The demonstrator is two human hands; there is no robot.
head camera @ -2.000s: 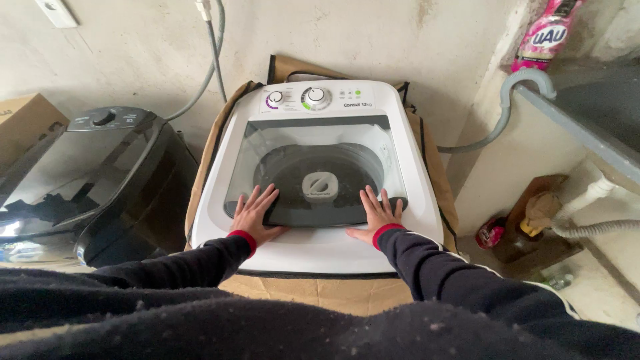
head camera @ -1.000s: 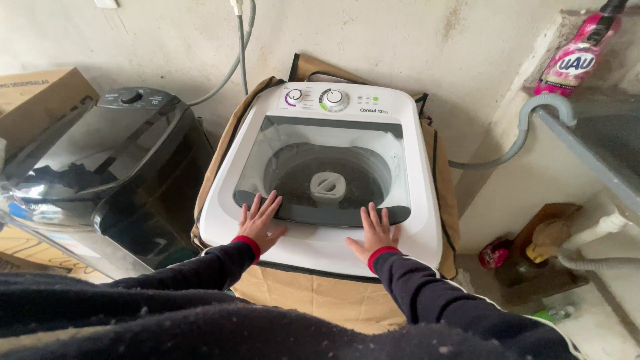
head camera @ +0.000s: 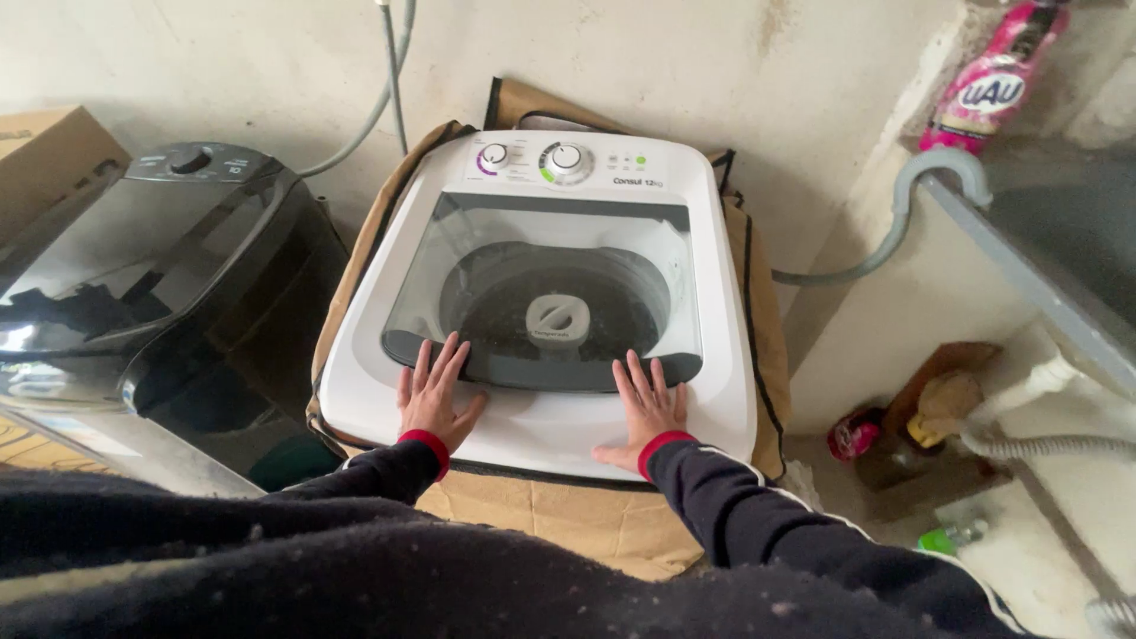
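A white top-loading Consul washing machine [head camera: 532,426] stands in front of me, wrapped at its sides by a tan fabric cover [head camera: 568,515]. Its glass lid [head camera: 541,217] is down, and the dark tub with a light central agitator cap [head camera: 557,319] shows through it. My left hand [head camera: 437,395] rests flat, fingers spread, at the lid's front left edge. Near the front right edge lies my right hand [head camera: 646,410], palm down with its fingers apart. Neither hand holds anything. Two round knobs [head camera: 566,158] sit on the rear panel.
A glossy black appliance [head camera: 213,266] stands at left, beside a cardboard box [head camera: 53,160]. At right, a gray drain hose [head camera: 896,222] hooks over a sink's edge [head camera: 1021,257], with a pink bottle [head camera: 994,80] behind it. Beneath are a corrugated pipe [head camera: 1047,446] and several small items.
Both hands remain spread at the front edge of the lid, with only slight shifts. The view has moved a little.
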